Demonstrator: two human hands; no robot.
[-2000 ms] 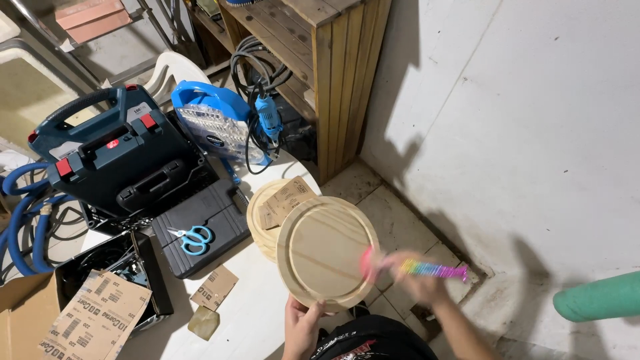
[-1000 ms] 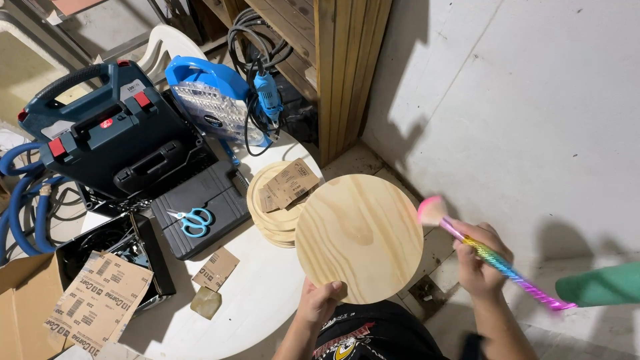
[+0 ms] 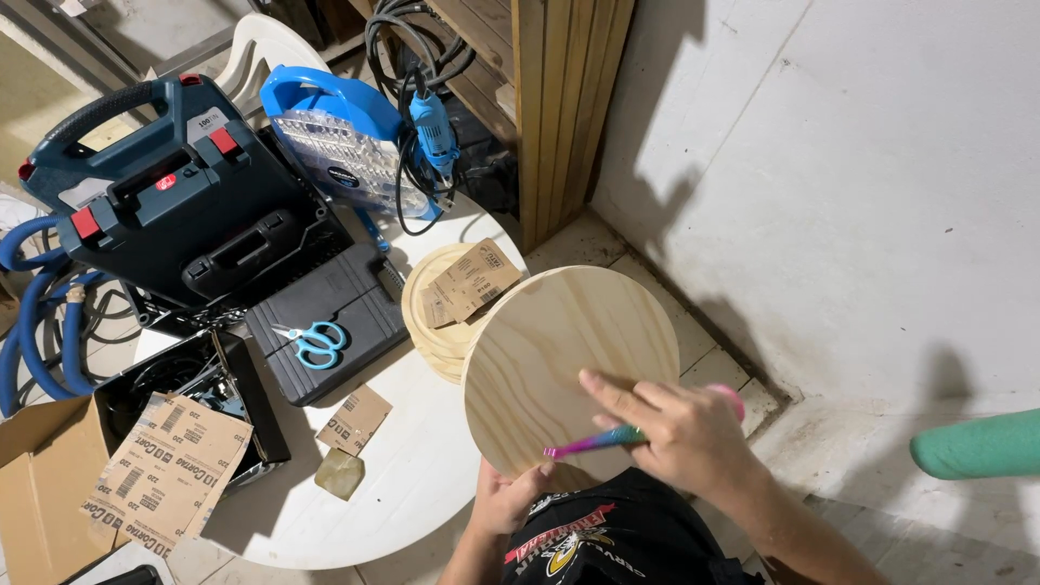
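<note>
A round pale wooden board is tilted up in front of me, its flat grained face showing. My left hand grips its lower edge, thumb on the face. Over the board's right side, my right hand holds a brush with a twisted rainbow handle; its pink bristles show partly behind the hand. My right fingertips lie on or just over the wood; contact is hard to tell. Left of the board, a stack of round wooden boards carries pieces of sandpaper, paper backing up.
The white round table also holds light-blue scissors on a black case, a dark tool case, a blue rotary tool and more sandpaper. Slatted wooden shelving stands behind; a green cylinder juts in at right.
The board showed a grooved rim two seconds ago; its plain face now shows. My right hand has moved in from the right over the board, the brush's handle end now pointing left.
</note>
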